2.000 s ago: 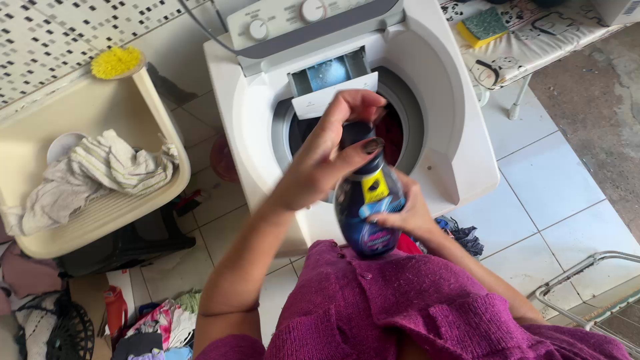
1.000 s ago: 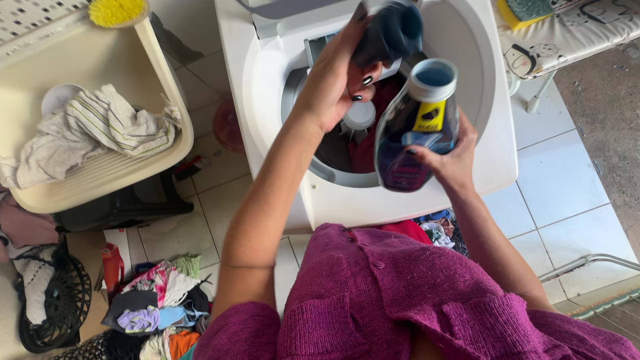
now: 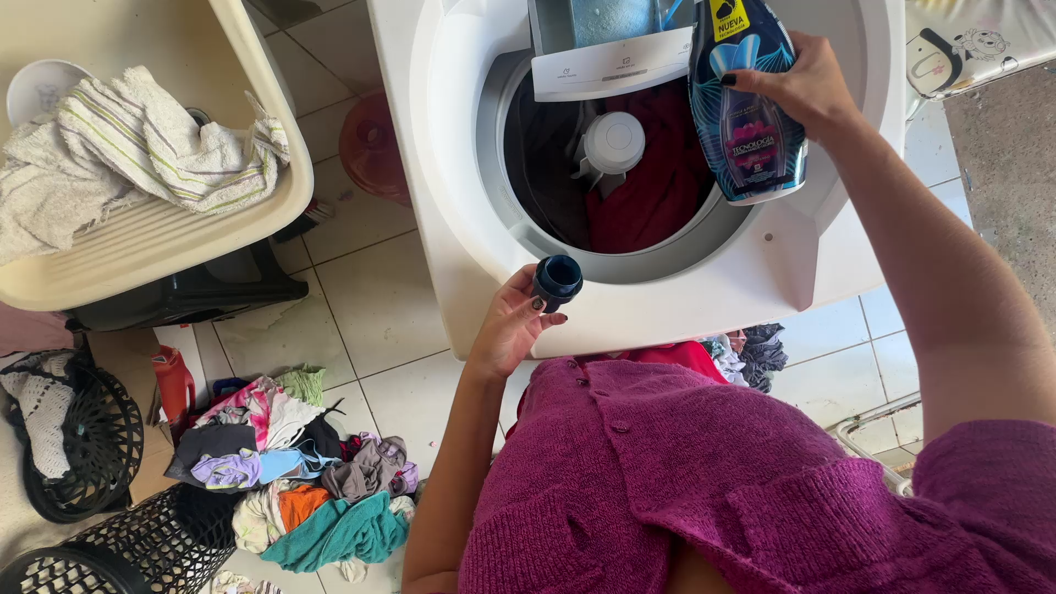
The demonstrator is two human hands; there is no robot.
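My left hand (image 3: 516,320) holds a dark blue plastic bottle cap (image 3: 558,279), its hollow side up, over the front rim of a white top-loading washing machine (image 3: 660,318). In my right hand (image 3: 804,91) is a dark blue fabric softener bottle (image 3: 747,124), nearly upright in view above the tub's right side; its mouth is out of view. The pulled-out dispenser drawer (image 3: 615,66) holds something light blue and lies just left of the bottle. Dark and red clothes (image 3: 652,177) lie in the drum around the white agitator (image 3: 614,143).
A cream laundry sink (image 3: 301,186) with a striped towel (image 3: 169,140) stands at the left. On the tiled floor lie a clothes pile (image 3: 330,487), black plastic baskets (image 3: 157,528) and a red bottle (image 3: 173,384). A metal rack (image 3: 874,429) is at the lower right, a printed cover (image 3: 973,45) at the upper right.
The cap was on or against the bottle's top two seconds ago and apart from it one second ago. My left hand has since moved down to the tub's front rim with it; the bottle has moved right.
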